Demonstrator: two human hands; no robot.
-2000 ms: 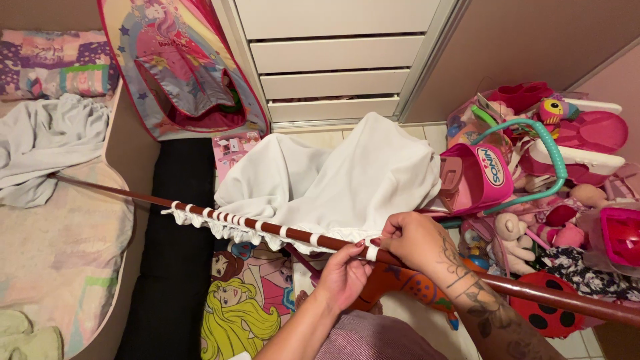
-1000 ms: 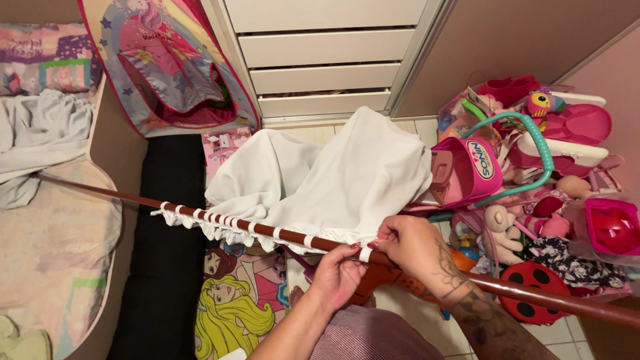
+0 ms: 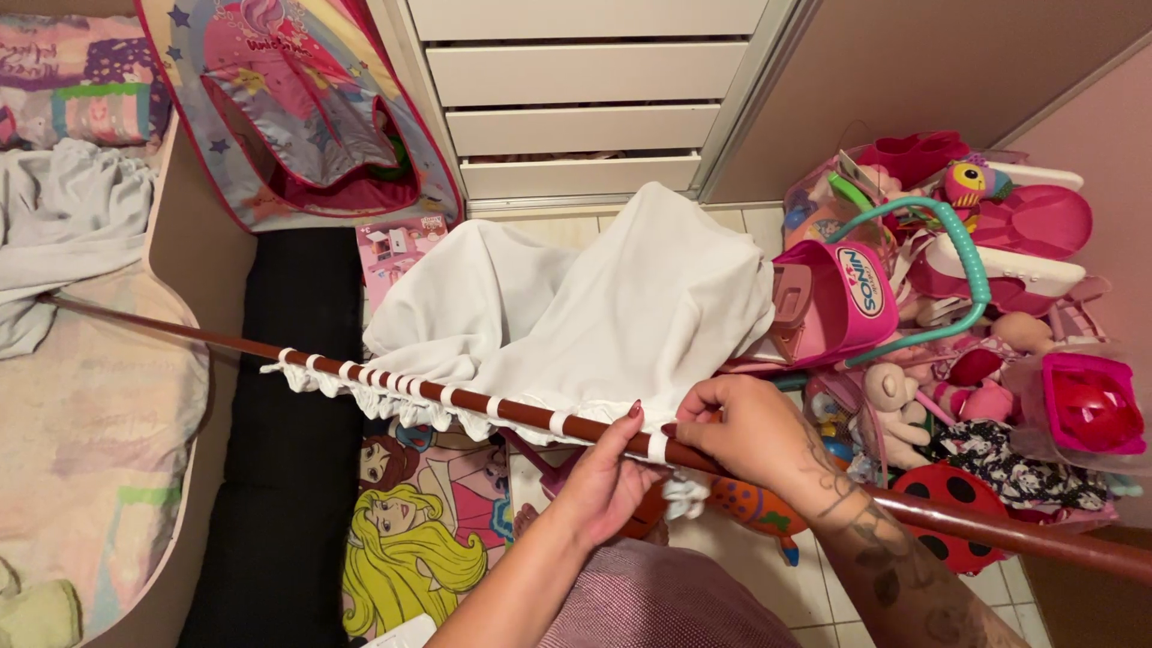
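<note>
A brown curtain rod (image 3: 531,414) crosses the view from the bed at left to the lower right. White tab loops of a sheer white curtain (image 3: 621,306) ring it, several bunched left of centre, and the cloth hangs beyond the rod. My left hand (image 3: 605,490) holds the rod from below, thumb at the curtain's gathered edge, beside a white loop (image 3: 658,447). My right hand (image 3: 751,432) pinches at that same loop from the right, fingertips on the rod and cloth edge. A small bunch of white ruffle (image 3: 686,495) hangs under the rod between my hands.
A bed (image 3: 90,396) with grey cloth is at left, beside a black cushion (image 3: 279,450) and a unicorn play tent (image 3: 306,108). White drawers (image 3: 585,76) stand ahead. A pink toy carrier (image 3: 837,297) and piled toys lie right. A princess mat (image 3: 423,549) is below the rod.
</note>
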